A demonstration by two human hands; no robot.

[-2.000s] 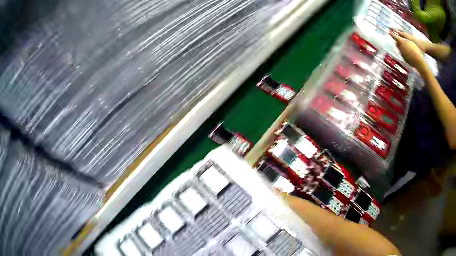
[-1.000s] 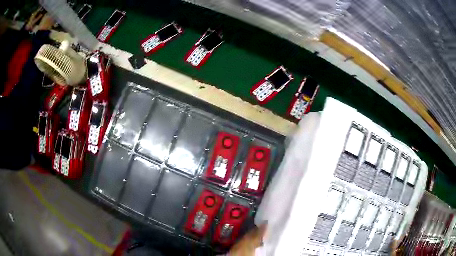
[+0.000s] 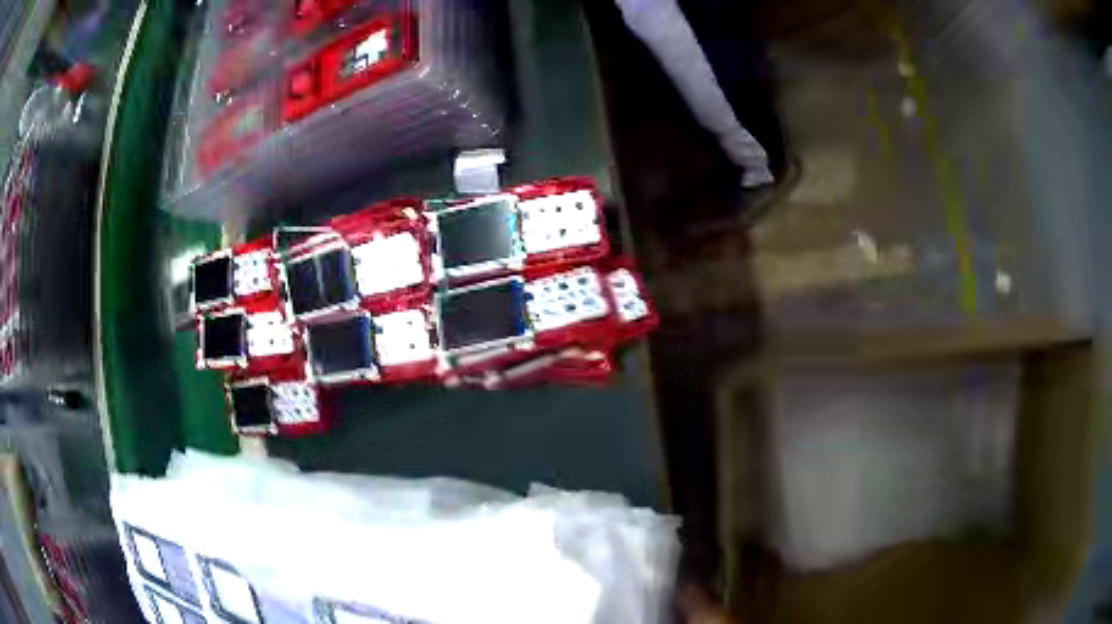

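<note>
A white parts tray with rows of grey phone-shaped outlines lies across the bottom, cut off by the picture's edge. A blurred bit of skin, by its place my right hand, shows at the tray's right corner, mostly cut off. It appears to hold the tray there. My left hand is not in view. A heap of red keypad phones, dark screens and pale keys up, lies on the dark bench above the tray.
A stack of clear blister trays with red phones stands at the upper left. The green conveyor runs along the left. An open cardboard carton with something white inside is at the lower right. Another person's pale sleeve shows at the top.
The view has swung round and rotated. The part-filled clear tray and fan are out of view; the phone heap and carton now show. The white tray is at the bottom, not the right.
</note>
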